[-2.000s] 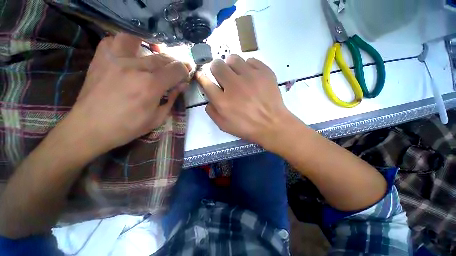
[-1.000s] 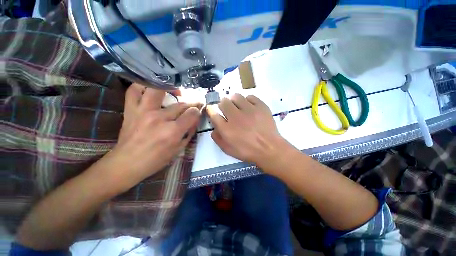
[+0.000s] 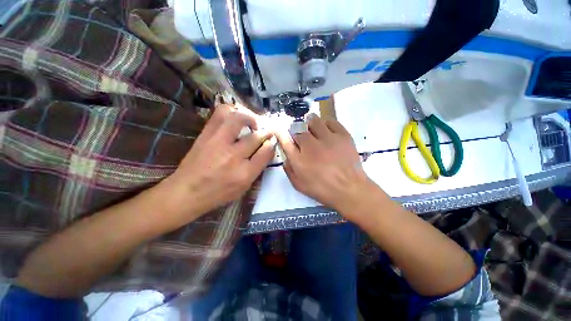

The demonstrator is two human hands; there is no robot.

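A brown plaid garment piece (image 3: 81, 166) lies bunched left of the needle and hangs over the table's front edge. A tan layer (image 3: 178, 47) shows along its upper edge. My left hand (image 3: 228, 153) presses its fingertips together on the cloth's edge below the presser foot area. My right hand (image 3: 325, 160) has its fingertips close beside them, right of the needle. The bit between the fingertips is small and washed out by the lamp, and I cannot tell its shape. The sewing machine (image 3: 369, 47) stands above both hands; the needle is hidden in glare.
Snips (image 3: 416, 116) with yellow and green handles lie right of my right hand. A white slim tool (image 3: 521, 175) lies at the bed's right end. A tan tab (image 3: 327, 109) is partly hidden. Dark plaid cloth (image 3: 535, 251) lies at lower right. A black strap (image 3: 438, 41) hangs over the machine.
The view has shifted, showing more of the machine head. Both hands stay together by the needle. The tan layer at the plaid's upper edge now shows, and my right hand sits nearer the tan tab.
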